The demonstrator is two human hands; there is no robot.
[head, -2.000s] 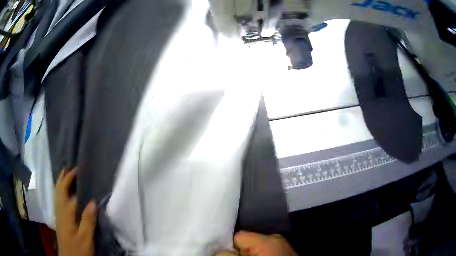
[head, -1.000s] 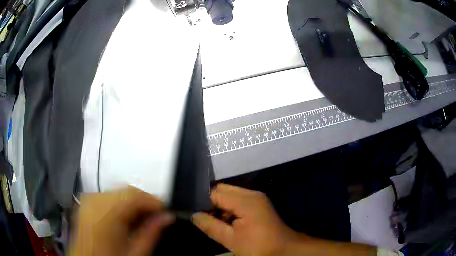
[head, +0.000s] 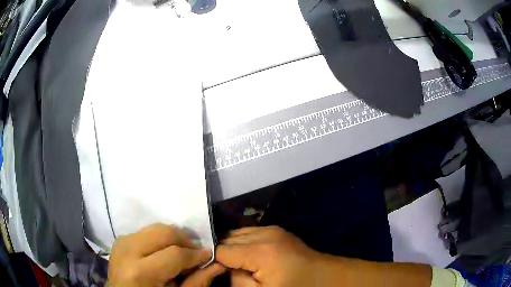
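The light grey panel [head: 151, 151] runs from the machine's foot at the top down to my hands. It lies flat, with a thin dark strip [head: 208, 168] along its right edge. The dark grey fabric panel [head: 59, 123] hangs at its left. My left hand [head: 159, 255] grips the pale panel's lower right corner. My right hand [head: 266, 258] pinches the same corner from the right, fingertips touching the left hand's. Some fingertips are hidden by the cloth and the other hand. Only the base of the machine's foot shows at the top edge.
The curved dark pattern piece [head: 370, 61] lies right of the needle area. Black-handled scissors [head: 456, 67] and a green-handled tool [head: 460, 45] lie beyond it. The ruler strip [head: 291, 132] runs along the table's front edge. Grey and white cloth [head: 420, 224] lies below at the right.
The view has shifted down and right, away from the machine head. My hands have come together at the panel's lower corner. The dark layer that showed as a wedge is now only a thin edge.
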